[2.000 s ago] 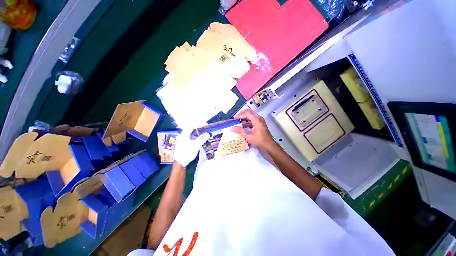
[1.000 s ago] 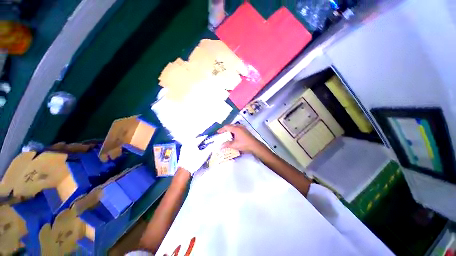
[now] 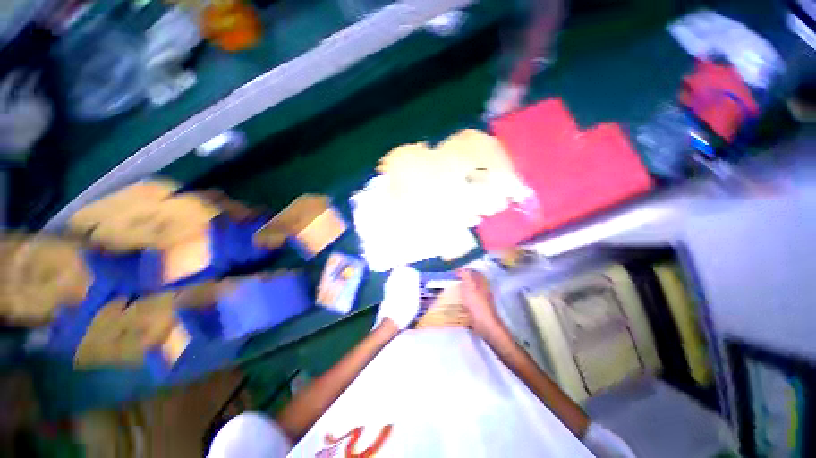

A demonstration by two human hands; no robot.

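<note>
My left hand (image 3: 400, 297), in a white glove, and my bare right hand (image 3: 478, 300) hold a printed card (image 3: 445, 309) between them, just in front of my white garment. The card shows a dark part and a tan-yellow part; blur hides its detail and whether anything lies with it. Another printed card (image 3: 340, 282) lies on the green bench to the left of my gloved hand. Bright, overexposed white sheets and tan carton blanks (image 3: 479, 165) lie just beyond my hands.
Open blue cartons (image 3: 264, 302) with brown flaps stand clustered at the left. Red sheets (image 3: 582, 174) lie beyond the blanks. The white machine with its cream fixture (image 3: 601, 340) is at the right. A pale rail (image 3: 295, 76) crosses the bench. A blurred arm-like shape reaches in at the top.
The view has turned, so the cartons and blanks sit differently in the picture and the image is more blurred. Both hands still hold the card; the gloved hand now covers less of it.
</note>
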